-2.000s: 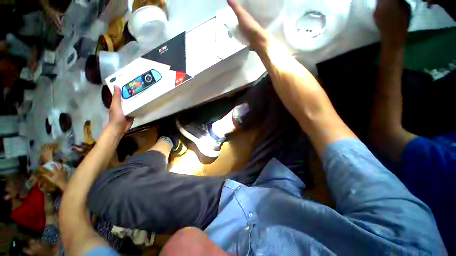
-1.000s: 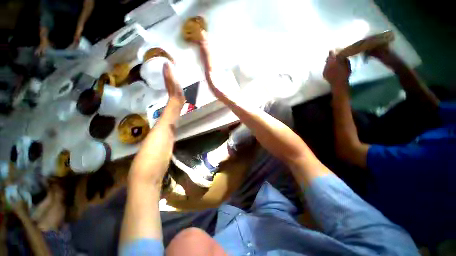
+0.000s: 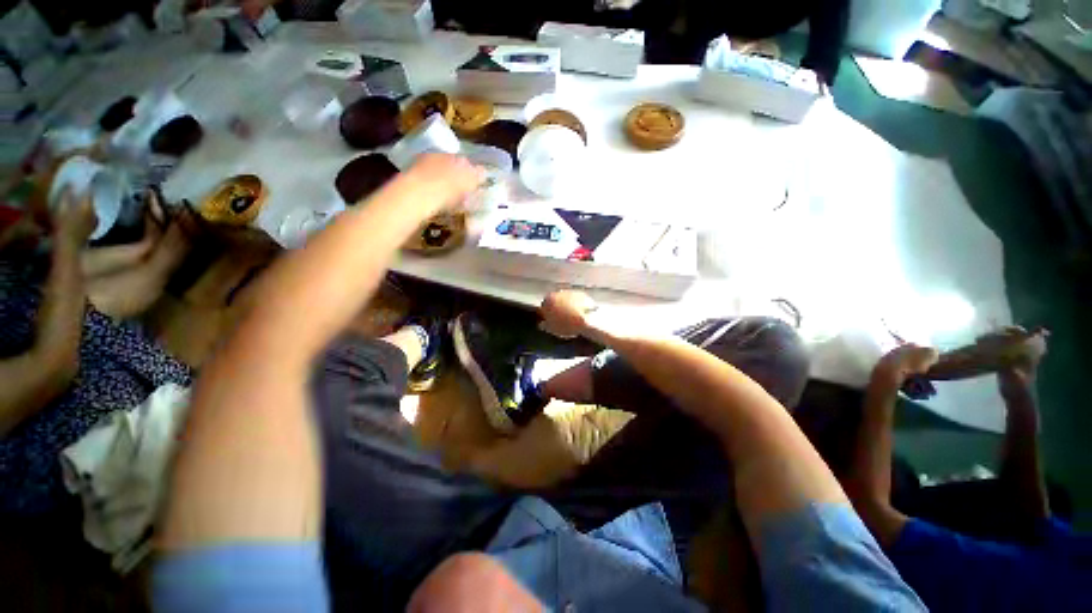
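Note:
A white dash cam carton [image 3: 587,252] with a mirror picture and dark grey and red triangles lies near the table's front edge. My left hand [image 3: 446,180] reaches over the table left of it, at a translucent container [image 3: 486,169]; its fingers are partly hidden, and a grip cannot be told. My right hand [image 3: 565,314] is at the front edge just below the carton, fingers curled, with nothing visible in it. A yellow-brown dish [image 3: 436,232] is partly under my left forearm. A round yellow-brown piece [image 3: 654,125] lies farther back.
White tubs [image 3: 552,161] and dark brown round pieces [image 3: 370,122] cluster at centre-left. More cartons [image 3: 509,72] stand along the back. A person at right holds a flat brownish piece [image 3: 972,358]; another at left handles a white tub [image 3: 91,198]. My legs are under the edge.
The carton, held in both my hands two seconds ago, lies on the table. My right hand has drawn back from the round piece to the edge. The camera view has turned.

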